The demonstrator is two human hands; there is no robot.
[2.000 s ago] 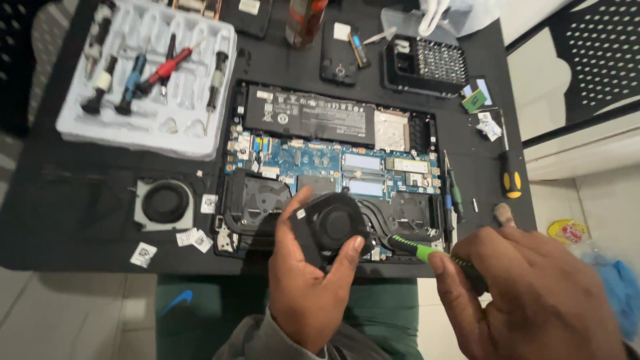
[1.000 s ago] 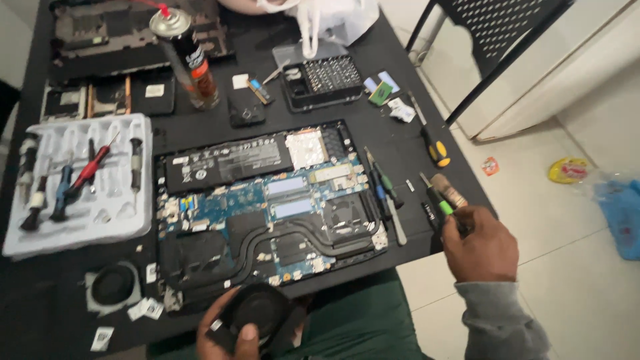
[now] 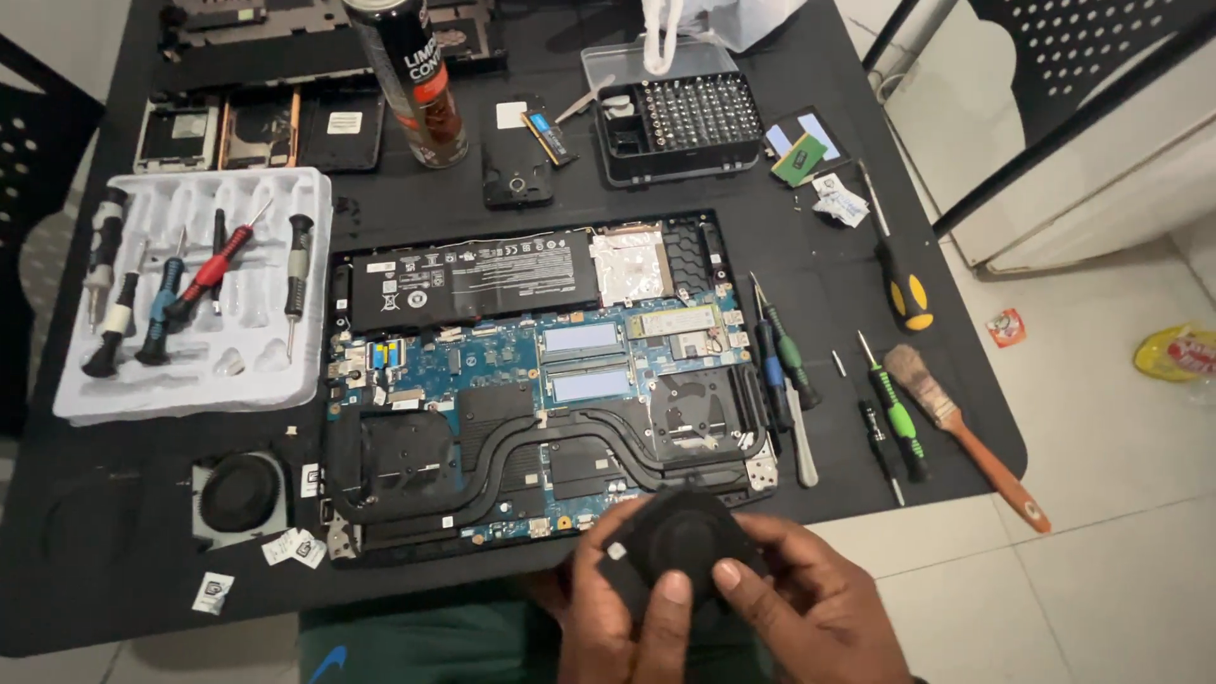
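Note:
At the table's front edge, a black laptop cooling fan [image 3: 686,541] is held between my left hand [image 3: 617,594] and my right hand [image 3: 807,598], with both thumbs on its face. Behind it lies an open laptop chassis, its battery [image 3: 470,277], blue motherboard [image 3: 499,356], black heat pipes [image 3: 499,456] and two covered memory slots [image 3: 581,361] exposed. A second fan [image 3: 239,494] rests left of the chassis. On the right, a green-and-black screwdriver [image 3: 896,408] lies beside a paintbrush with a wooden handle [image 3: 988,451].
A white plastic tray [image 3: 256,380] of screwdrivers sits at left. Toward the back stand a spray can [image 3: 413,85] and a bit case [image 3: 679,119]. A yellow-and-black screwdriver [image 3: 902,285] and a metal spudger [image 3: 805,446] lie right of the chassis. Crumpled packets [image 3: 212,592] lie front left.
The green-and-black screwdriver, in my right hand before, now lies on the table. My right hand has come over to the fan, joining my left. The view has shifted.

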